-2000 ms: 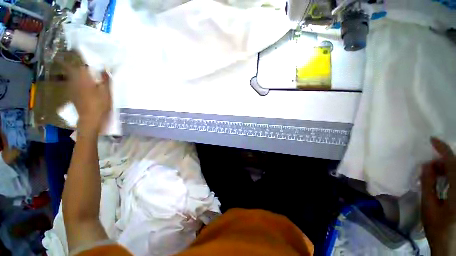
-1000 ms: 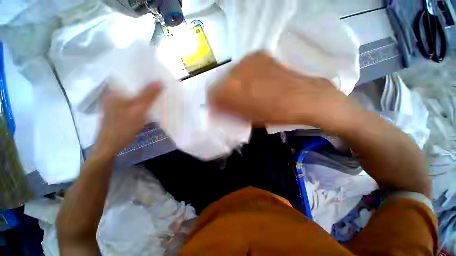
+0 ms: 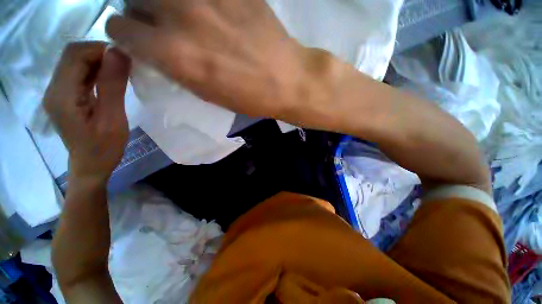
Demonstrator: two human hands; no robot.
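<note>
My left hand (image 3: 89, 107) is at the upper left with thumb and fingers pinched on the white garment panel (image 3: 184, 127). My right hand (image 3: 208, 53) reaches across from the right, its fingertips close to my left fingertips at the top left; its palm and most fingers are hidden or cut off by the top edge. The panel spreads under my right hand and hangs over the table's front edge. A flat white piece (image 3: 24, 172) lies at the far left. The needle area is out of view.
The table ruler (image 3: 139, 151) runs along the front edge. A white cloth heap (image 3: 154, 249) is below at left. A blue-rimmed bin (image 3: 344, 196) with white pieces is below at right. Stacked white pieces (image 3: 460, 65) hang at the right. Part of black-handled scissors (image 3: 505, 5) shows top right.
The view has shifted so the machine is gone from the frame. My hands have come together at the upper left; my right hand has moved left across the panel.
</note>
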